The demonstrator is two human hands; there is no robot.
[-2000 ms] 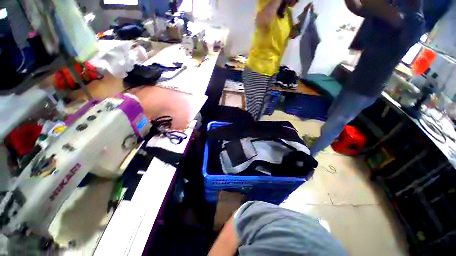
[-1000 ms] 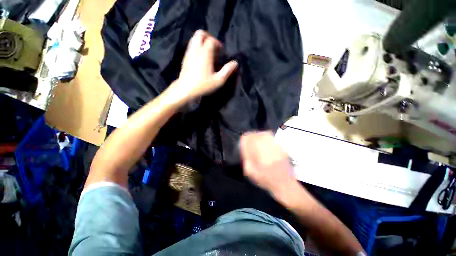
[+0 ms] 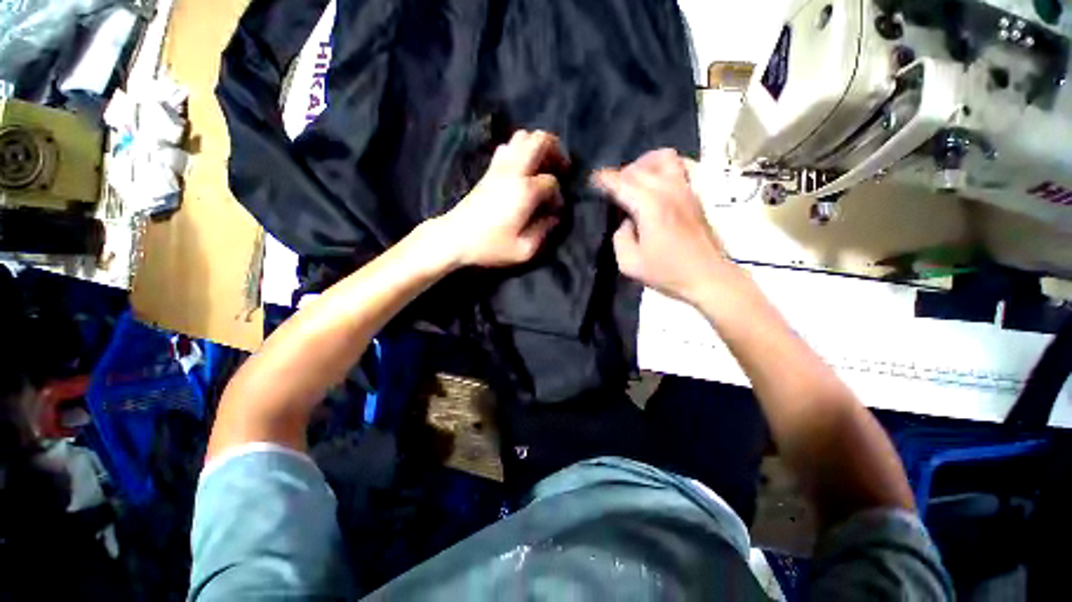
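Note:
A large, shiny black garment piece (image 3: 411, 129) lies over the table left of the sewing machine and hangs over the front edge. My left hand (image 3: 513, 202) is on the cloth with its fingers curled and pinches it. My right hand (image 3: 664, 223) is just to the right, its thumb and fingertips at the same fold of cloth. The fingertips nearly meet. The white sewing machine head (image 3: 823, 94) is at the upper right, with its presser foot and needle area (image 3: 811, 188) right of the garment and apart from both hands.
A brown cardboard sheet (image 3: 194, 259) lies left of the garment, with a crumpled white bundle (image 3: 147, 141) and a yellowish box with a round disc (image 3: 47, 159) beyond. A ruler scale runs along the white table edge (image 3: 846, 341). Blue crates (image 3: 141, 400) stand below the table.
My right hand has moved up from the garment's lower edge to beside my left hand, which has shifted slightly down and right and curled its fingers. The view has shifted slightly.

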